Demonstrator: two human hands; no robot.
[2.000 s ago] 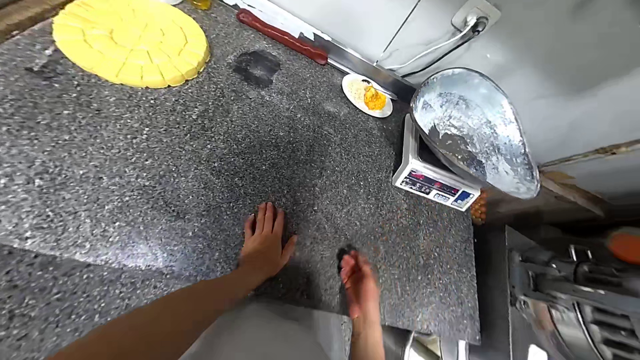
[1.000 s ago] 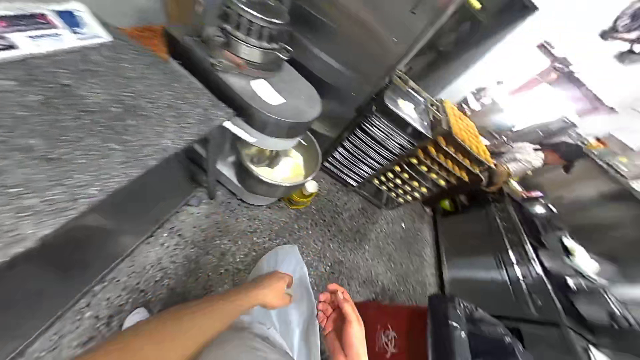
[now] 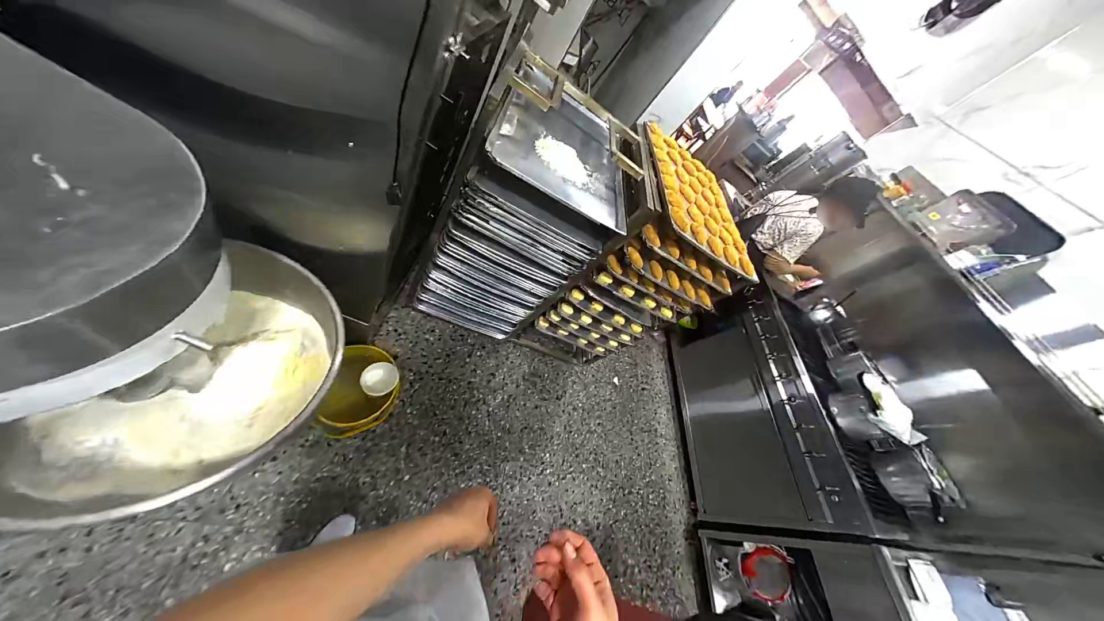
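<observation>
My left hand (image 3: 471,517) hangs in front of me over the speckled floor, its fingers curled in and seemingly around nothing. To its right, my right hand (image 3: 573,576) has its palm turned up, fingers loosely bent, with nothing in it. Neither hand touches an object. At the left, a large mixer (image 3: 95,190) stands over a steel bowl (image 3: 332,345) holding pale yellow dough or batter (image 3: 259,388). Beside the bowl on the floor is a yellow bucket (image 3: 345,397) with a white cup (image 3: 379,379) in it.
Ahead stand stacked metal trays (image 3: 500,259) and a rack with trays of golden baked pieces (image 3: 699,203). A stove (image 3: 785,405) runs along the right, where a person (image 3: 785,220) in a patterned top works at the far end. Speckled floor (image 3: 552,431) lies between.
The view has swung away from the stone counter with the scale to the mixer and tray rack. My left hand, flat on the counter two seconds ago, is now off it and curled.
</observation>
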